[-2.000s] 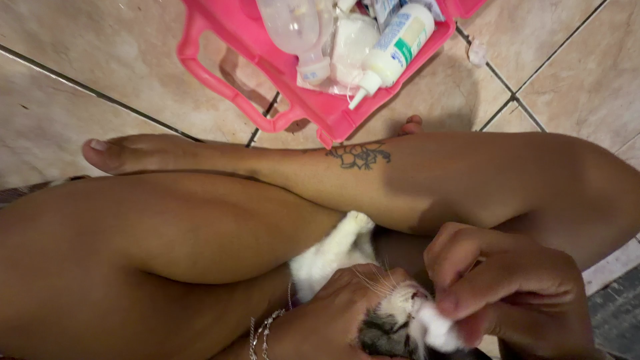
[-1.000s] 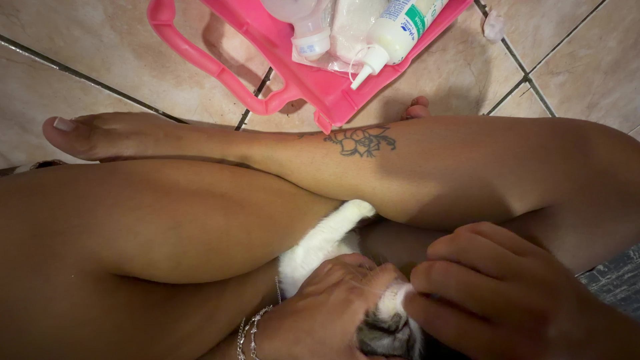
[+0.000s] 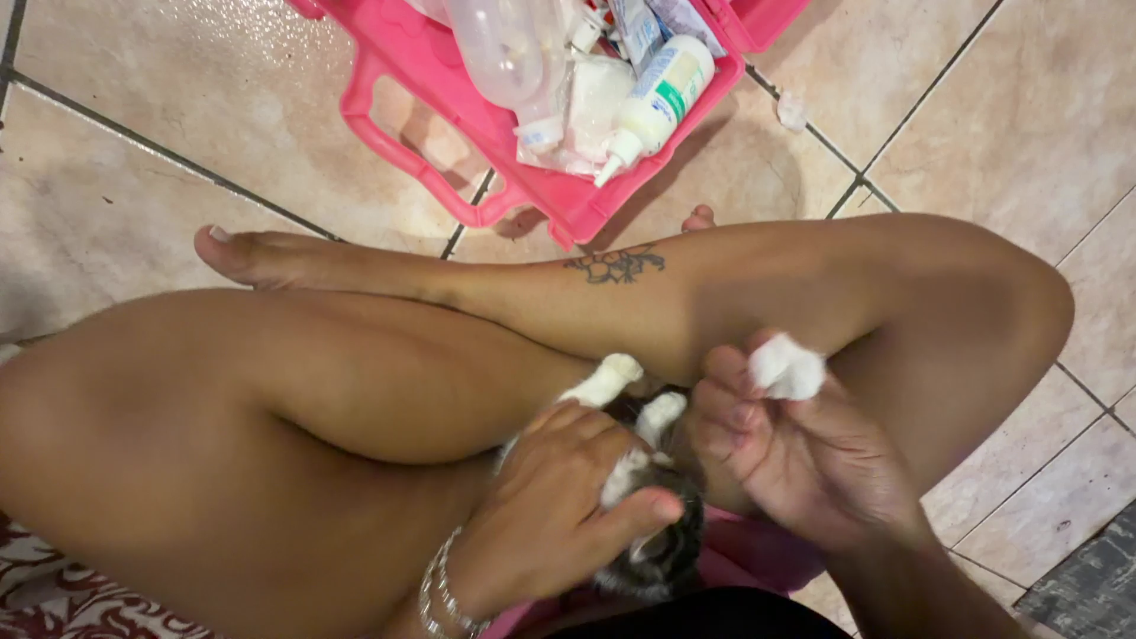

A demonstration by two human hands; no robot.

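A grey tabby and white kitten lies in my lap between my crossed legs, its white front paws pointing away from me. Spread over its chest and neck, my left hand holds it, with the thumb beside its head. To the right of the kitten, my right hand is raised with the palm turned up and grips a white cotton pad between the fingers and thumb. The pad is apart from the kitten. Part of the kitten's body is hidden under my left hand.
An open pink plastic case stands on the tiled floor beyond my legs. It holds a white squeeze bottle with a nozzle, a clear plastic bottle and several packets. A small white tuft lies on the floor right of the case.
My right hand has moved away from the kitten's head, and the palm now shows with the cotton pad in the fingers. My left hand stays on the kitten.
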